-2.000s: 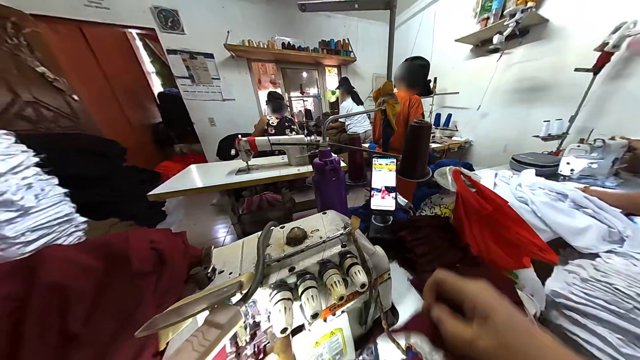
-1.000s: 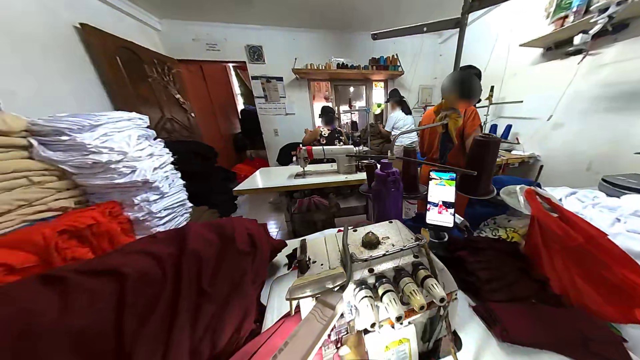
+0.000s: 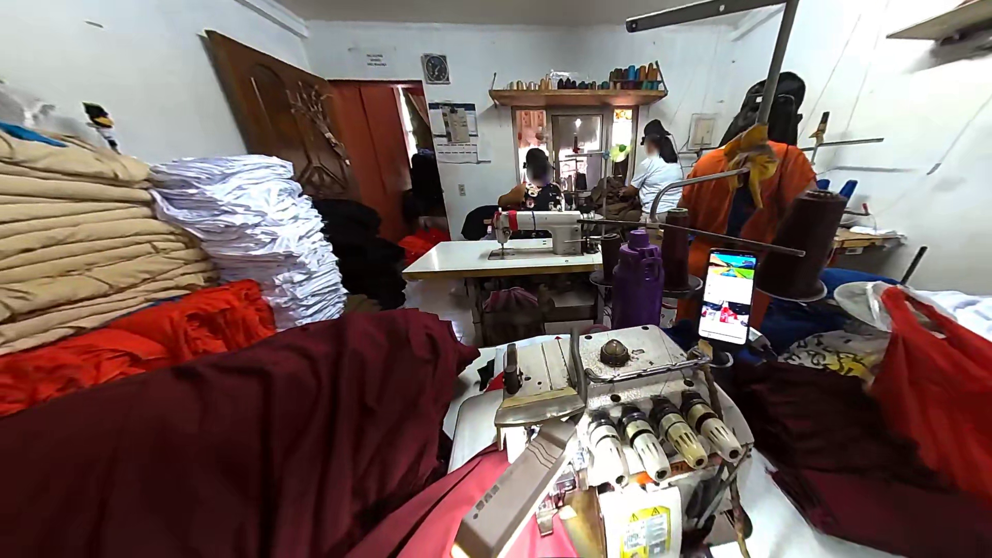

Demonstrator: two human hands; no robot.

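Neither of my hands shows in the head view now. An overlock sewing machine (image 3: 620, 372) with several tension dials (image 3: 666, 434) stands right in front of me. Pinkish-red fabric (image 3: 446, 504) lies at its lower left, running beneath a grey bar-shaped part (image 3: 515, 488). A large heap of maroon fabric (image 3: 232, 434) is left of the machine. Darker maroon cloth pieces (image 3: 860, 480) lie to its right. What my hands touch is hidden from view.
Stacks of beige (image 3: 85, 248) and white cloth (image 3: 248, 232) rise at left. A lit phone (image 3: 727, 296), purple flask (image 3: 638, 279), maroon thread cone (image 3: 802, 240) and red plastic bag (image 3: 930, 395) are behind and right. Several people are beyond, near another sewing machine (image 3: 542, 229).
The view has swung left. A hand seen at the lower right two seconds ago is out of the frame now. The pinkish-red fabric shows more plainly at the machine's lower left.
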